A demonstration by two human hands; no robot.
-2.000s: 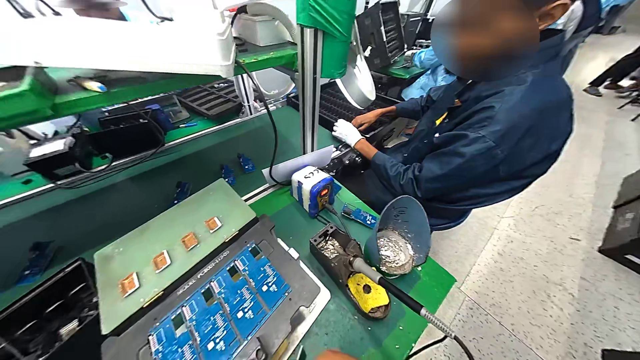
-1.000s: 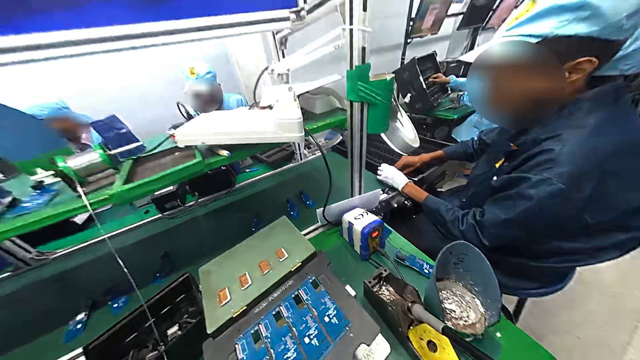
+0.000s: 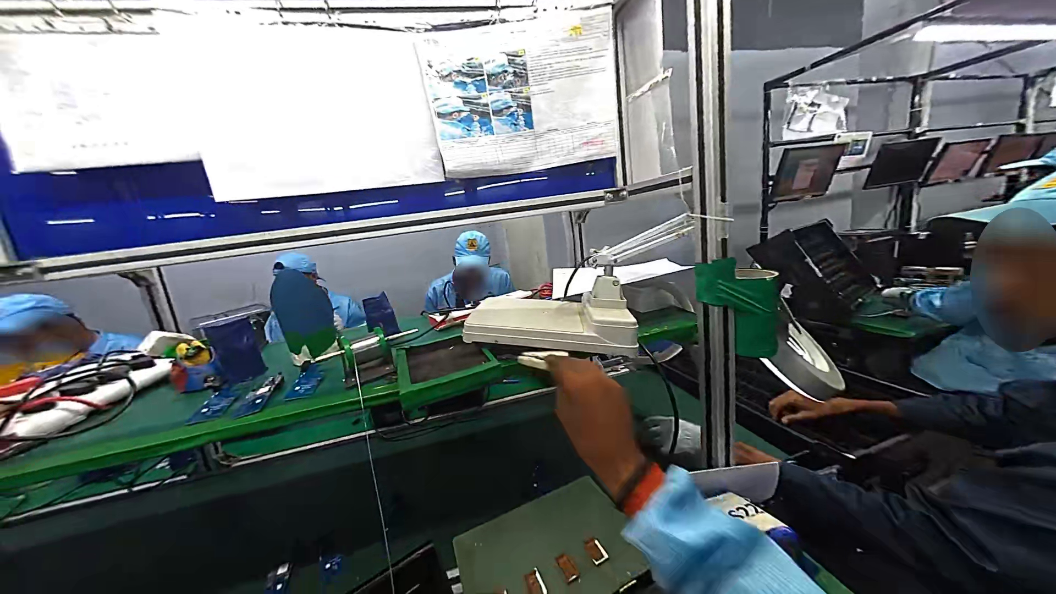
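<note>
My right hand, in a light blue sleeve with an orange cuff, reaches up to the green shelf, just below the white magnifier lamp head. Pale, narrow shapes lie at its fingertips; whether they are finger covers or a held thing, I cannot tell. Left of the hand, a green-framed tray sits on the shelf edge beside a spool on a rod, from which a thin wire hangs down. Below, a green fixture plate bears several small copper-coloured pieces. My left hand is out of view.
An aluminium post wrapped in green tape stands right of my hand. A co-worker in a dark sleeve works beyond it. Blue circuit boards and a power strip lie on the shelf at left. Other people sit behind the shelf.
The view has swung up and left. My right hand has come into view at the shelf; one second ago it was not seen there.
</note>
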